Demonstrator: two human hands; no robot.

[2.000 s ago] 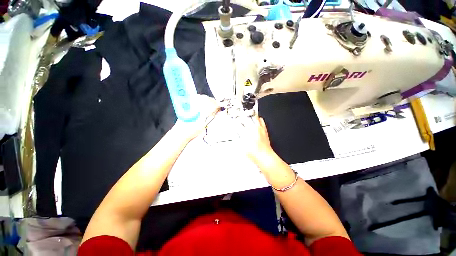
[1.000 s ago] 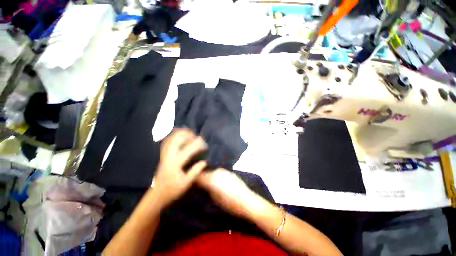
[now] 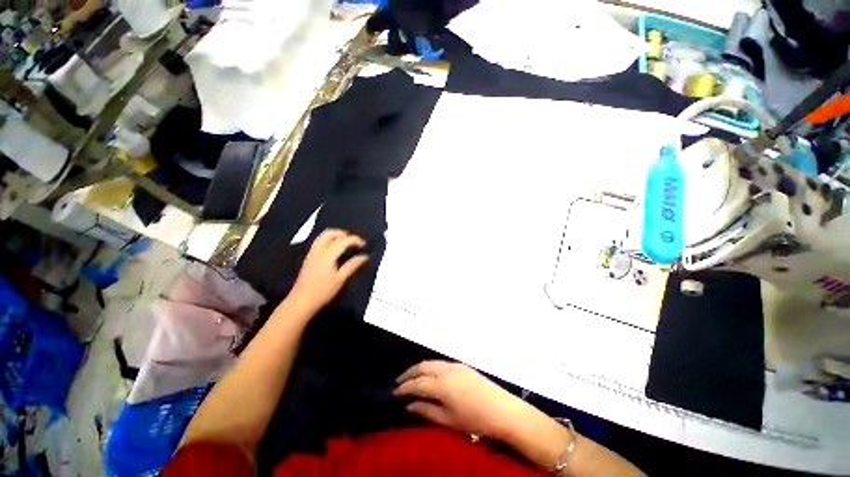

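My left hand (image 3: pixel 331 268) is at the left end of the white table, on large black fabric pieces (image 3: pixel 349 154). Its thumb and fingers are apart, with black cloth showing between them. My right hand (image 3: pixel 452 396) is at the table's front edge, over black cloth (image 3: pixel 345 401) in my lap. Its fingers are spread and hold nothing visible. The black rectangular panel (image 3: pixel 706 354) lies flat on the table under the sewing machine (image 3: pixel 811 242) at the right. The needle plate (image 3: pixel 620 264) is uncovered left of the blue sewing lamp (image 3: pixel 664 210).
White table (image 3: pixel 485 196) with a printed ruler scale (image 3: pixel 671 405) along its front. A white fabric piece (image 3: pixel 545 37) and a turquoise tray (image 3: pixel 694 65) of small items are at the back. Pinkish-grey cloth (image 3: pixel 200 321) and blue bags (image 3: pixel 154 433) are at the lower left.
The view has turned left. My hands, close together at the machine and then over a small black piece at mid-table, are now apart. That piece is no longer at mid-table.
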